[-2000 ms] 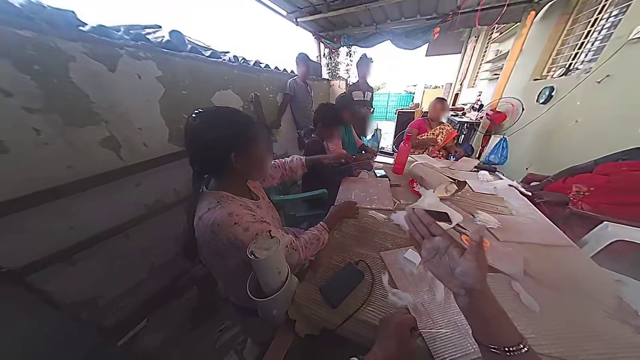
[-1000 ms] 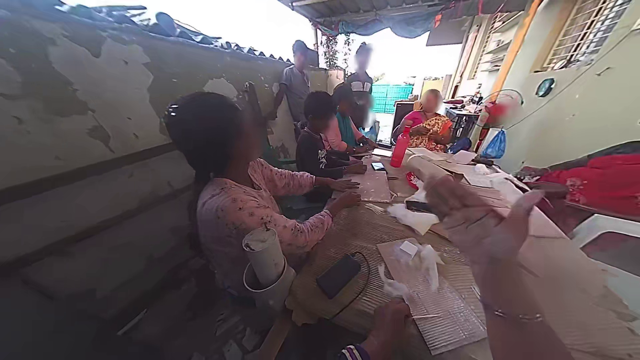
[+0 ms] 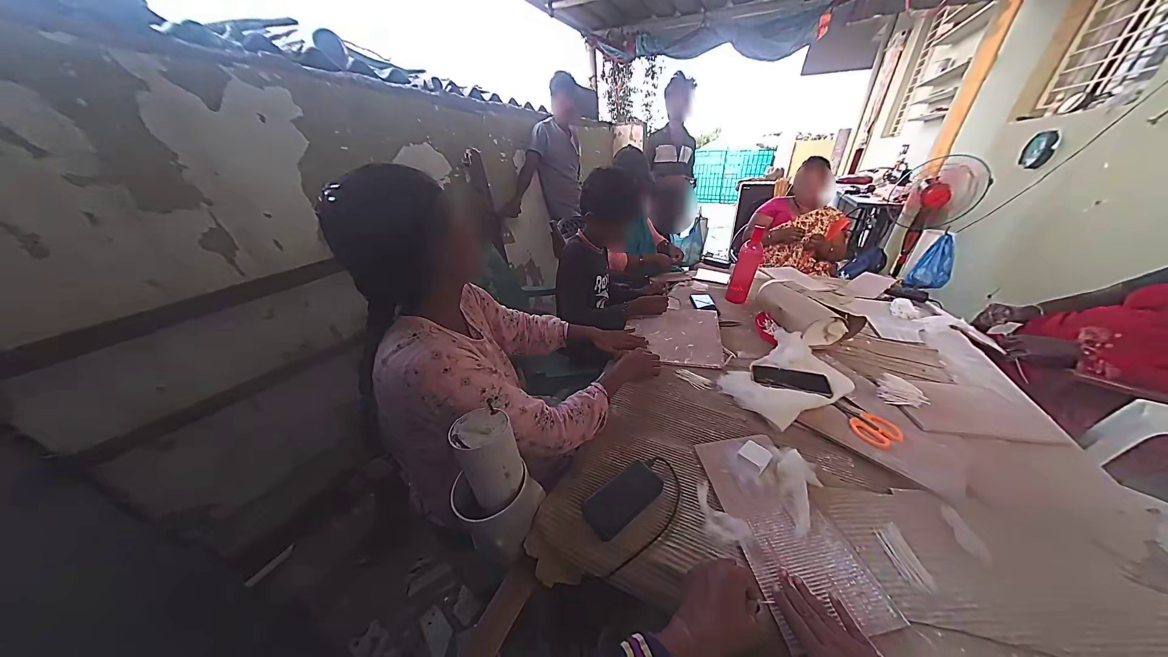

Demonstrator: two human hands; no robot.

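Observation:
Low in the view, my left hand point(image 3: 716, 610) is curled at the table's near edge, its fingertips around something too small to make out. My right hand point(image 3: 821, 620) lies palm down beside it, fingers extended over the lower end of a ribbed board point(image 3: 821, 557). White cotton tufts point(image 3: 792, 484) and a small white square point(image 3: 755, 454) rest on the board's upper part. Thin white sticks, which look like cotton wicks point(image 3: 903, 557), lie to the right. Orange-handled scissors point(image 3: 874, 429) and a phone point(image 3: 792, 380) on white material are farther up the table.
A black power bank point(image 3: 623, 499) with a cable lies at left, near white pipe pieces point(image 3: 497, 493). A co-worker in a floral top point(image 3: 474, 383) works at the left edge over another board point(image 3: 680, 338). More people are around the far end, near a red bottle point(image 3: 747, 266).
My right hand, raised open above the table before, has come down onto the ribbed board beside my left hand. The scissors it covered now show.

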